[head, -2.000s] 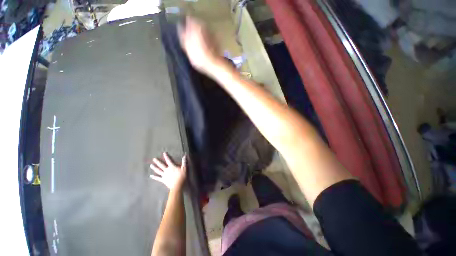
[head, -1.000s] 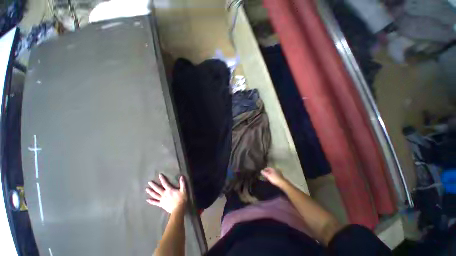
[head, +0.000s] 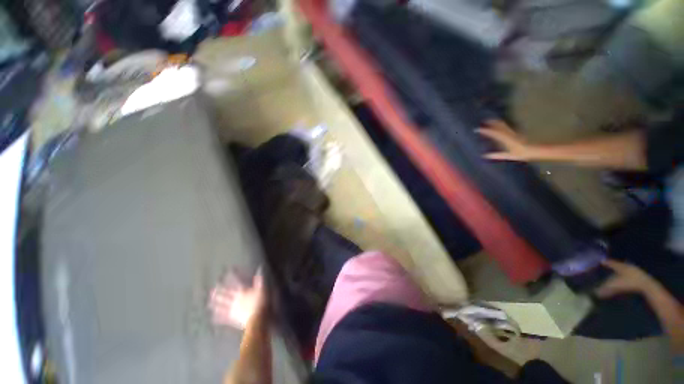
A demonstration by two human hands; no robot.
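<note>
Grey-black fabric [head: 142,225] covers the table on the left. My left hand [head: 236,300] rests on it near its right edge, blurred, fingers apart and holding nothing. A dark fabric roll [head: 480,157] lies along the red rollers [head: 420,157]. My right forearm reaches forward at the bottom right, beside a crumpled whitish, stringy thing [head: 484,319]. My right hand is blurred and hard to make out there, so its grip cannot be told.
Another person's hands [head: 514,142] touch the dark roll, one on its side and one at its near end. Dark loose cloth [head: 281,195] hangs beside the table. A pale beam [head: 382,180] runs before the rollers. A pale card [head: 532,318] lies near the roll's end.
The view has shifted and blurred. A dark roll and another person's hands now show at the red rollers. My right arm has moved outward to the right; my left hand still rests on the fabric.
</note>
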